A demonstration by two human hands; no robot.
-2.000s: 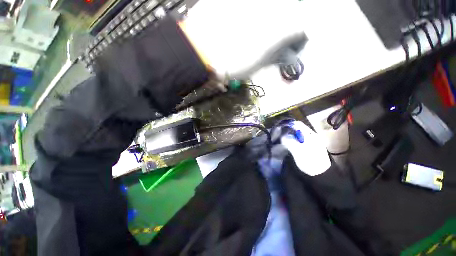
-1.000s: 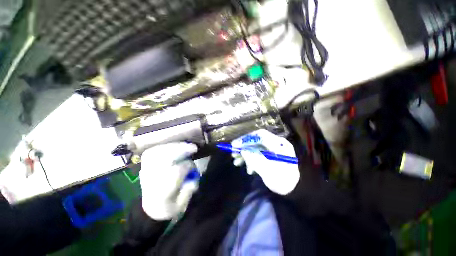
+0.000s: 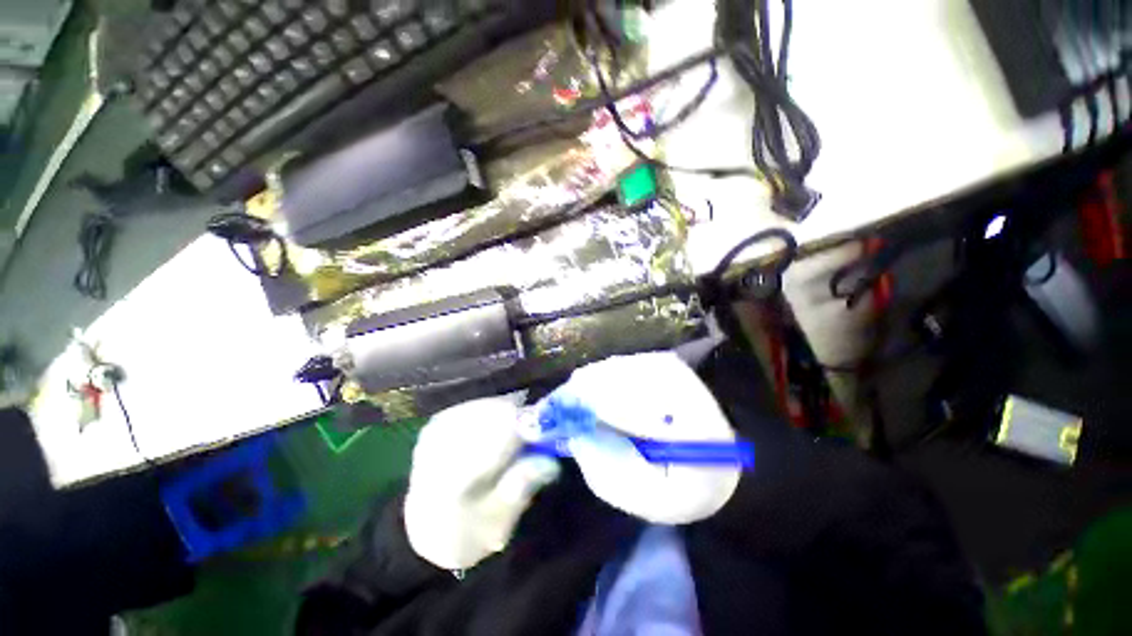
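Observation:
One black power adapter (image 3: 431, 348) lies in the near bay of the tape-wrapped test fixture (image 3: 583, 267). A second black adapter (image 3: 372, 180) lies in the far bay. A green button (image 3: 637, 185) is at the fixture's right. My left hand (image 3: 469, 482), in a white glove, is just in front of the near adapter, its fingertips meeting the right hand's; what it grips is hidden. My right hand (image 3: 652, 437), in a white glove with blue marks on the fingers, holds a blue pen-like tool (image 3: 695, 455).
A black keyboard (image 3: 273, 75) is behind the fixture. A bundled black cable (image 3: 780, 131) lies on the white bench (image 3: 888, 112). Red-and-white clips (image 3: 91, 388) lie at the far left. A blue frame-like object (image 3: 236, 497) is below the bench; dark equipment and red parts are at right.
My left hand has come off the near adapter and moved right and down to meet my right hand. The blue tool now lies across my right glove, pointing at the left fingers.

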